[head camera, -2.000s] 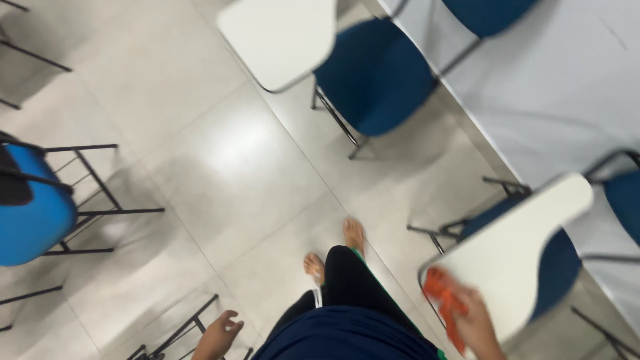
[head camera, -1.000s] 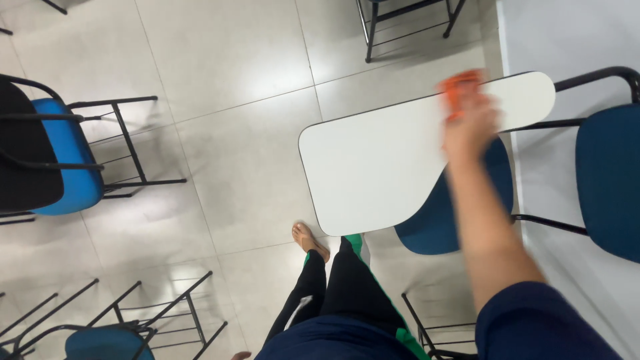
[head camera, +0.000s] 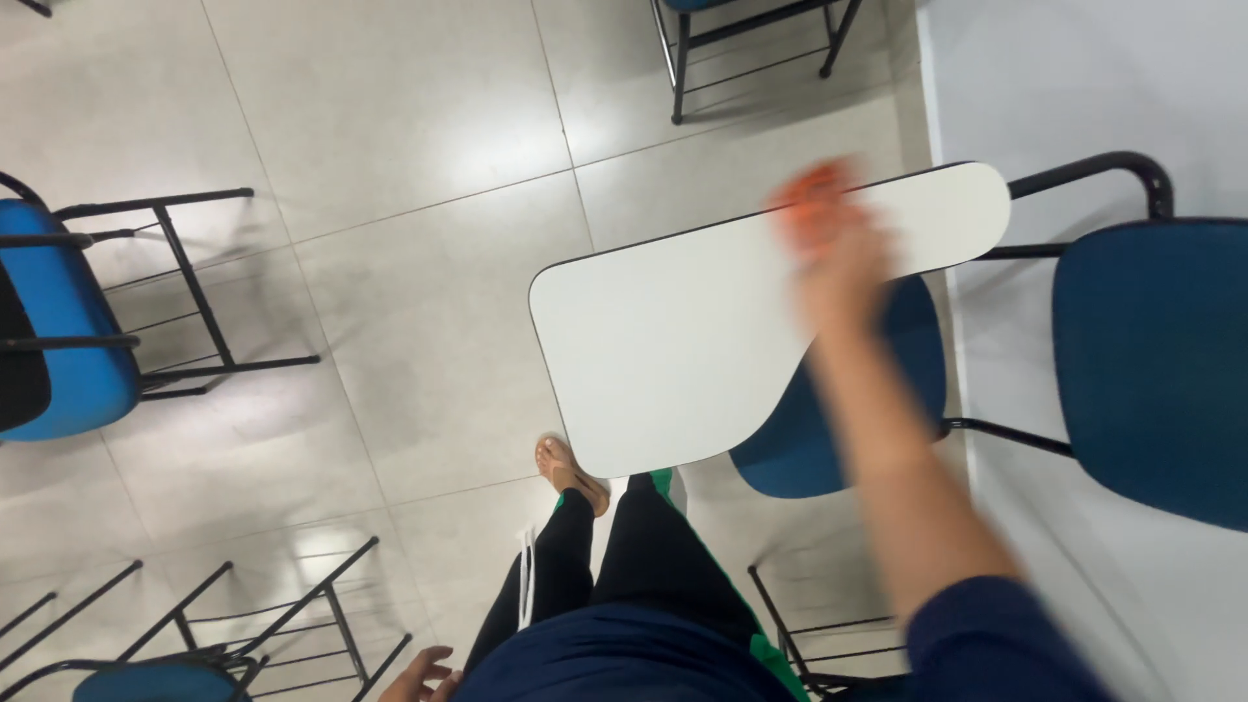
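Note:
My right hand (head camera: 843, 268), blurred by motion, holds an orange cloth (head camera: 817, 205) against the white writing tablet (head camera: 673, 341) of a tablet-arm chair. The cloth lies at the tablet's far edge, where the wide part narrows, and part of it reaches past that edge. Under the tablet, the chair's dark blue seat (head camera: 809, 429) partly shows. My left hand (head camera: 426, 675) hangs low at the bottom of the view, beside my leg, with fingers slightly curled and apart and nothing seen in it.
A dark blue chair backrest (head camera: 1160, 370) stands at the right, by the pale wall (head camera: 1082, 88). More chairs are around: a bright blue one (head camera: 88, 341) at left, another (head camera: 146, 682) at lower left, black chair legs (head camera: 751, 34) at top. My bare foot (head camera: 570, 473) is on the tiled floor.
Two seconds ago my right hand held the cloth on a tablet at lower right; the view has since shifted a lot. Over the last second, the hand and cloth stay near the tablet's far edge.

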